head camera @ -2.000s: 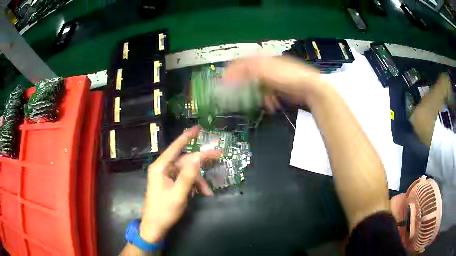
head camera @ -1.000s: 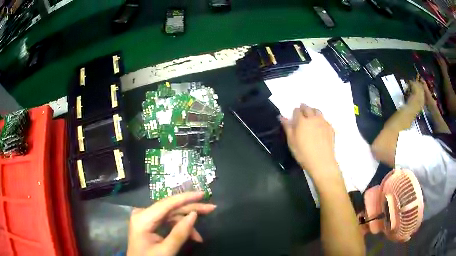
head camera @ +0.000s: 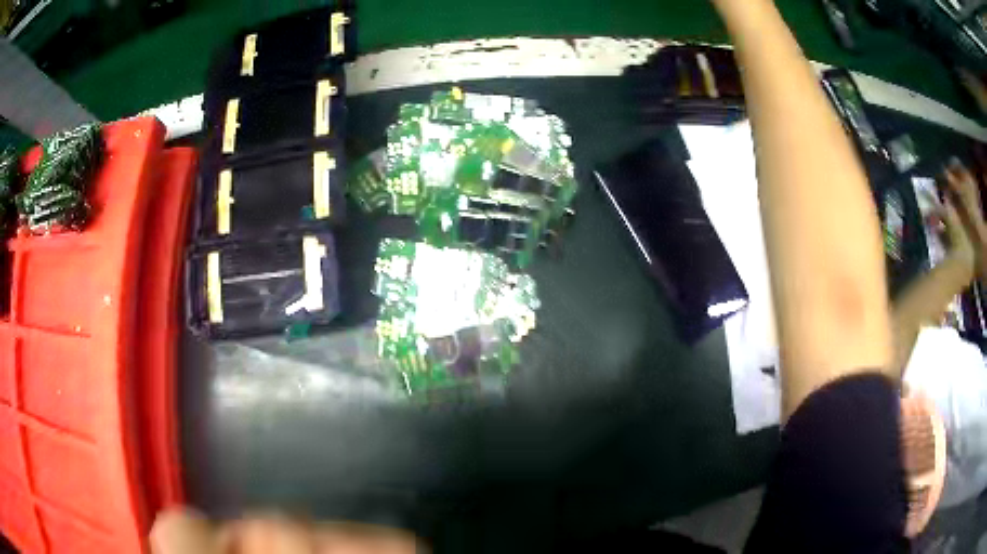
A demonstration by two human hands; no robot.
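A heap of green circuit boards (head camera: pixel 476 162) lies at centre, with a second smaller pile of boards (head camera: pixel 444 314) just below it. A column of black housings (head camera: pixel 271 195) with pale yellow strips lies to their left. A glossy black flat panel (head camera: pixel 676 233) lies tilted to the right of the boards. My left hand (head camera: pixel 287 536) is at the bottom edge, blurred and cut off; its fingers cannot be read. My right forearm reaches up past the top edge at right; the right hand is out of the picture.
Red trays (head camera: pixel 76 368) with bundled boards (head camera: pixel 63 179) stand at left. A second housing stack (head camera: pixel 693 81), white paper (head camera: pixel 752 379), a pink fan (head camera: pixel 920 465) and another person's arms (head camera: pixel 936 281) are at right. A green belt (head camera: pixel 520 20) runs beyond the bench.
My right hand has gone from over the paper up out of view. My left hand has dropped to the bottom edge. The view has shifted, and the black panel now shows fully, over the paper's left edge.
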